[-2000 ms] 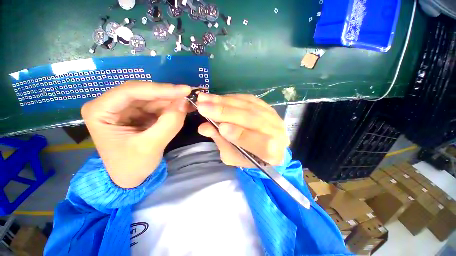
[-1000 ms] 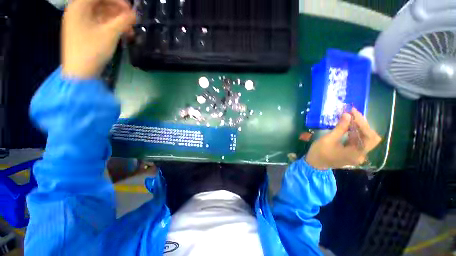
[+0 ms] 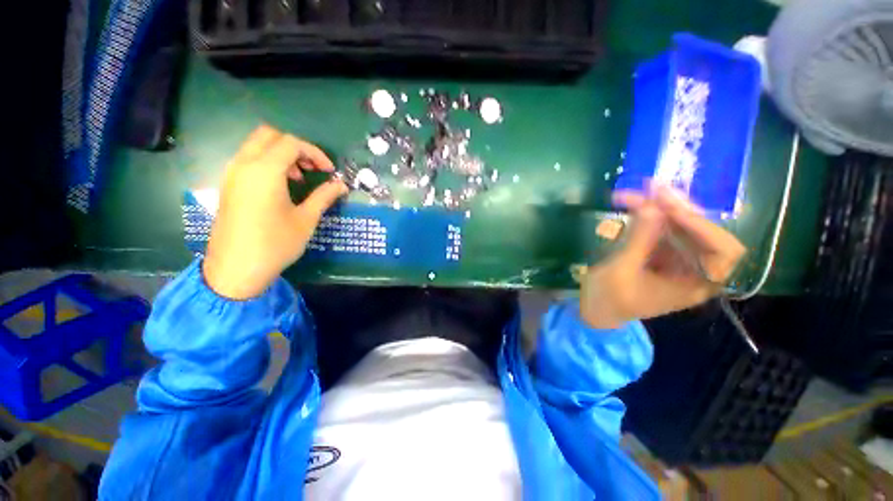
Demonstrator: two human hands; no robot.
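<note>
My left hand (image 3: pixel 269 205) is at the left end of the pile of small dark components (image 3: pixel 441 147), its thumb and fingertips near one at the pile's edge; whether it grips it I cannot tell. My right hand (image 3: pixel 661 254) is blurred, at the front of the blue parts bin (image 3: pixel 651 122), and holds silver tweezers (image 3: pixel 739 326), whose rear end sticks out below the hand. Their tips are too blurred to make out. Small white parts (image 3: pixel 688 127) lie in the bin. The blue backing sheet (image 3: pixel 421 240) with rows of white squares lies at the bench edge, partly under my left hand.
A black tray (image 3: pixel 392 44) stands behind the pile. Pale round discs (image 3: pixel 382 103) lie among the components. A tan scrap (image 3: pixel 609 229) lies in front of the bin. A white fan (image 3: pixel 842 73) is at the far right. Blue strips (image 3: pixel 108 88) and a black rectangle (image 3: pixel 154 103) lie left.
My left hand went from the small part held with my right hand, up over the black tray, and down to the pile. My right hand went to the bin and has shifted slightly left.
</note>
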